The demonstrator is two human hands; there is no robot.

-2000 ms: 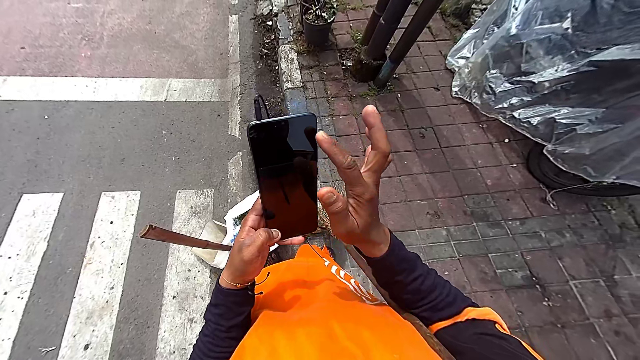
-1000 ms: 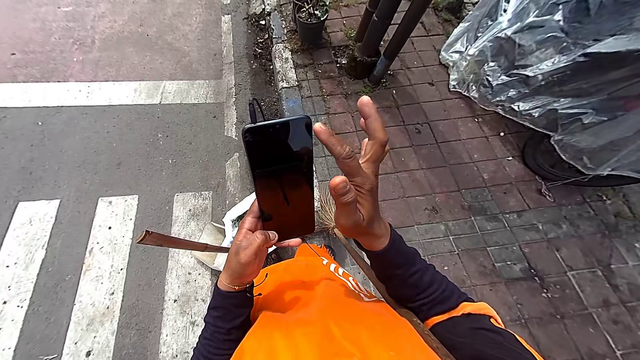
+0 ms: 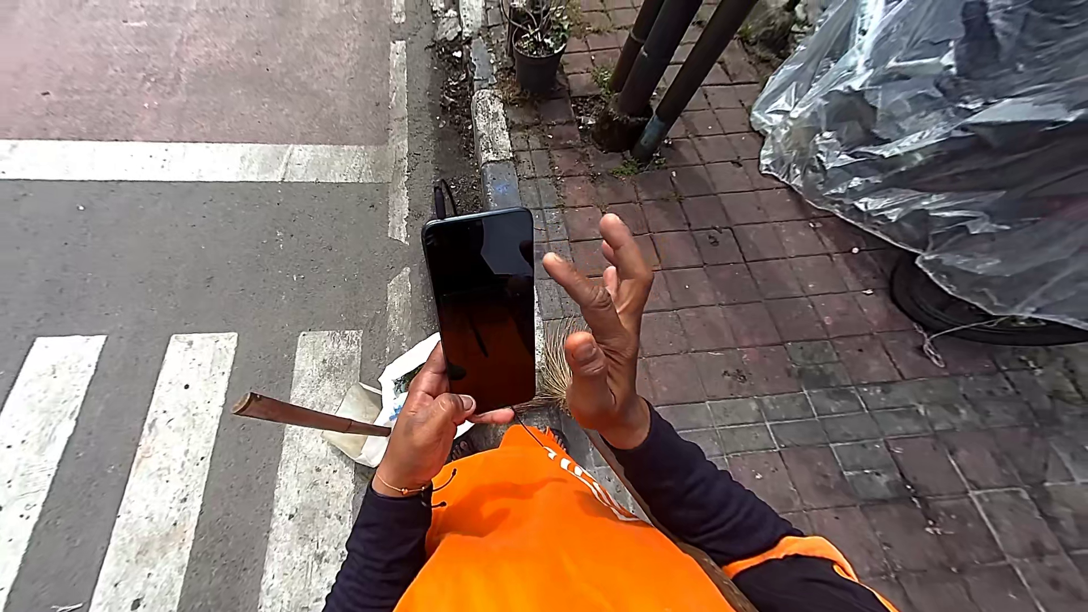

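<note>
A black smartphone (image 3: 484, 314), its dark screen turned up toward me, is held at its lower left edge by my left hand (image 3: 425, 425). A dark cable end shows behind the phone's top left corner. My right hand (image 3: 608, 340) is raised just to the right of the phone, fingers apart, holding nothing and not touching the screen. Behind my right wrist show the bristles of a broom (image 3: 557, 361). A wooden stick (image 3: 306, 415) points left from beside my left hand, over a white bag (image 3: 404, 378) whose lower part is partly hidden.
A kerb (image 3: 491, 127) divides the asphalt with its painted crossing stripes (image 3: 178, 425) from the brick pavement (image 3: 765, 280). Dark metal poles (image 3: 654, 68) and a potted plant (image 3: 537, 68) stand ahead. At the right, clear plastic sheeting (image 3: 918, 153) hangs over something with a black wheel (image 3: 977, 306).
</note>
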